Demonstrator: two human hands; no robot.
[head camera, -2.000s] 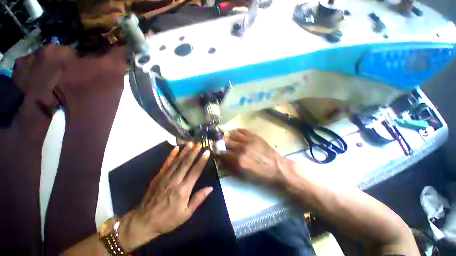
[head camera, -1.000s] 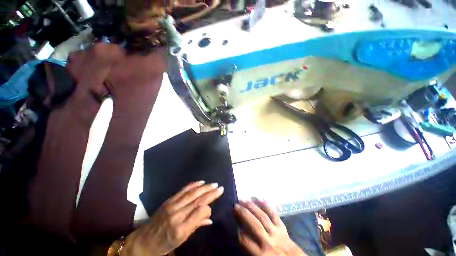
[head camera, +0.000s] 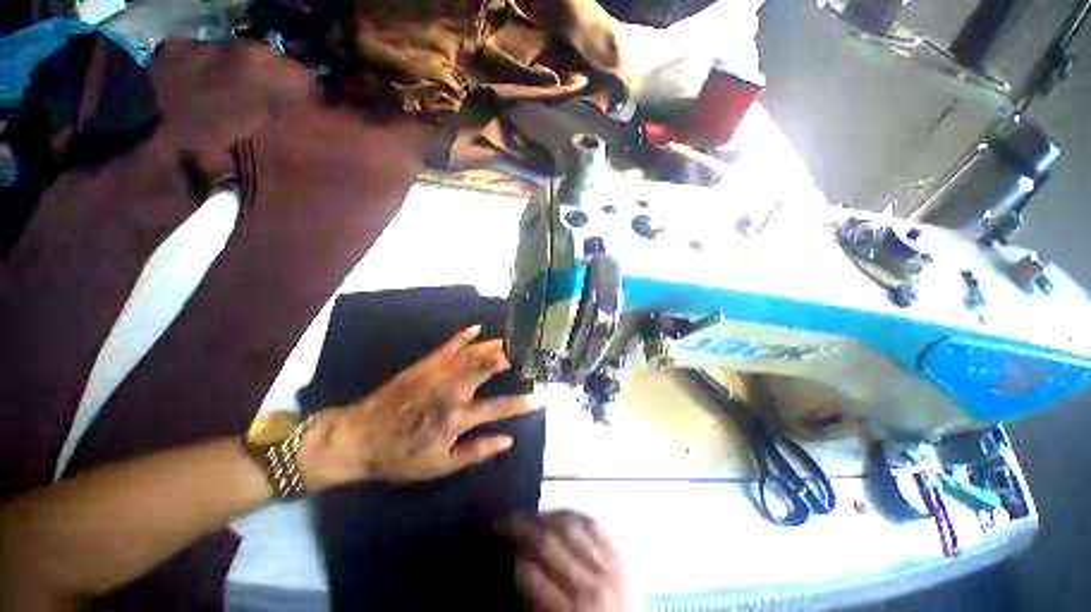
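A black cut panel (head camera: 413, 526) lies flat on the white table, its upper right edge by the presser foot (head camera: 598, 395) of the sewing machine (head camera: 766, 305). My left hand (head camera: 419, 418) lies flat on the panel with fingers spread, fingertips close to the needle area; a gold watch is on the wrist. My right hand (head camera: 568, 562) is at the panel's right edge nearer me, slightly blurred, with fingers curled; whether it grips the edge cannot be told. The needle itself is hidden.
A maroon-brown cut panel (head camera: 299, 155) spreads at the left. Black-handled scissors (head camera: 784, 472) lie under the machine arm. Small red and green tools (head camera: 945, 514) lie at the bed's right end. A mustard-brown fabric pile (head camera: 479, 54) and a red block (head camera: 725, 105) are behind the machine.
The camera view has shifted, showing more behind the machine. My left hand has moved up the panel towards the presser foot. My right hand remains low by the panel's right edge.
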